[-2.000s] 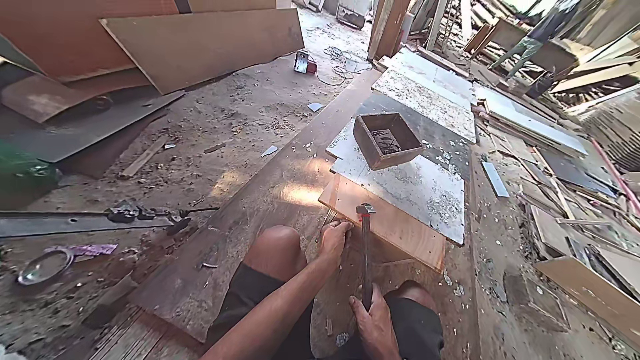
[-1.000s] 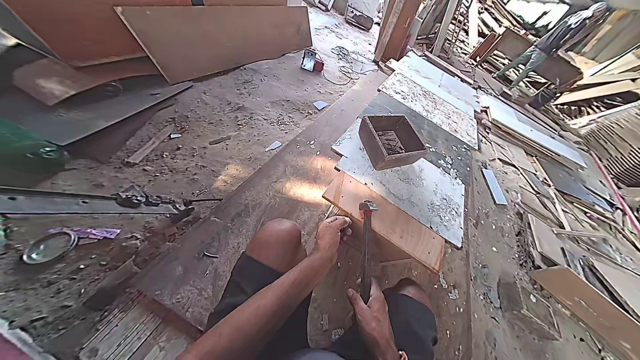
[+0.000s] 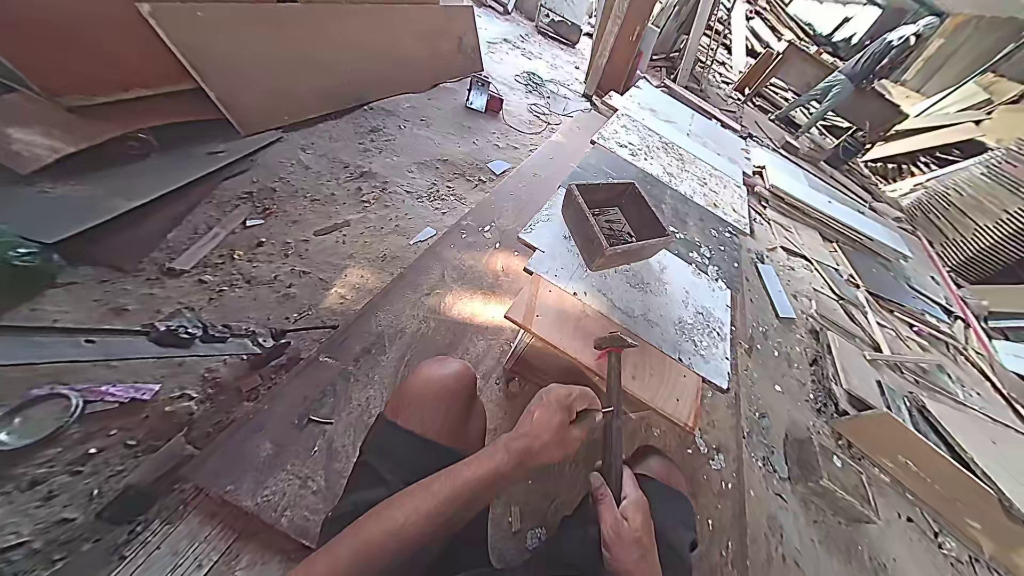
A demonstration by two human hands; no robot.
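My right hand (image 3: 628,524) grips the wooden handle of a hammer (image 3: 614,400), which stands roughly upright in view with its metal head at the top. Just left of the handle, my left hand (image 3: 560,424) is closed, and a small thin piece, perhaps a nail, pokes from its fingers toward the handle. Beyond both hands lies a light brown wooden panel (image 3: 624,352), with another wooden piece under its left end. A speckled white board (image 3: 664,312) adjoins its far edge. On the boards rests an open square wooden box (image 3: 616,224) with nails inside.
Plywood sheets (image 3: 336,64) lean at the upper left. A metal bar (image 3: 120,348) and a round metal ring (image 3: 40,420) lie on the left. Scrap boards (image 3: 928,472) cover the right side. A person (image 3: 856,76) bends over a wood pile at the upper right.
My left hand has moved from the panel's near left edge toward the hammer handle and now sits right beside it. My right hand keeps its grip on the hammer.
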